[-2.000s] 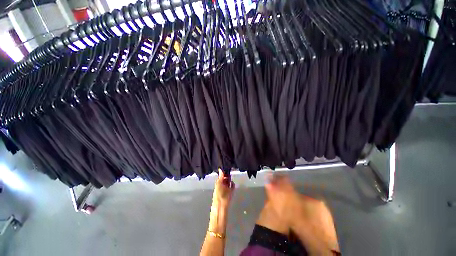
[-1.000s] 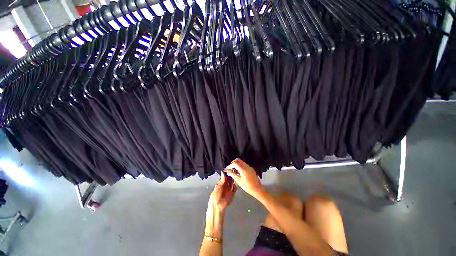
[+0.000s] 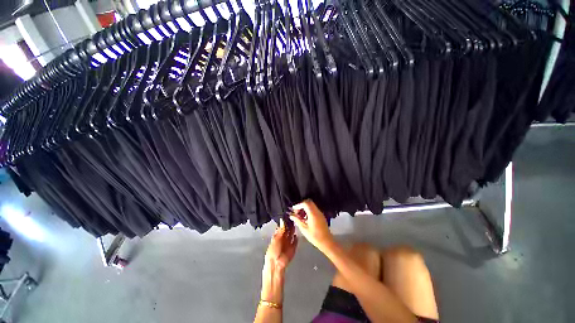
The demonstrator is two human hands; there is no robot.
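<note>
Black hanging garments point(image 3: 353, 139) hang in a dense row from black hangers point(image 3: 261, 57) across the view. My left hand point(image 3: 281, 243), below a bracelet-wearing wrist, is at the lower edge of one garment near the middle, fingers closed on the hem. My right hand point(image 3: 310, 222) is just right of it and touches the same edge with its fingertips pinched. Whether a small tool is in the right fingers is too small to tell.
The rail point(image 3: 151, 28) runs along the top of the row. The rack's white base bar point(image 3: 403, 208) and right upright point(image 3: 507, 208) stand behind and below the garments. My knees point(image 3: 403, 268) are below right. Another rack's legs point(image 3: 19, 287) show at lower left.
My right hand, blurred and low two seconds ago, has come up to the hem beside my left hand. Since one second ago both hands have barely moved.
</note>
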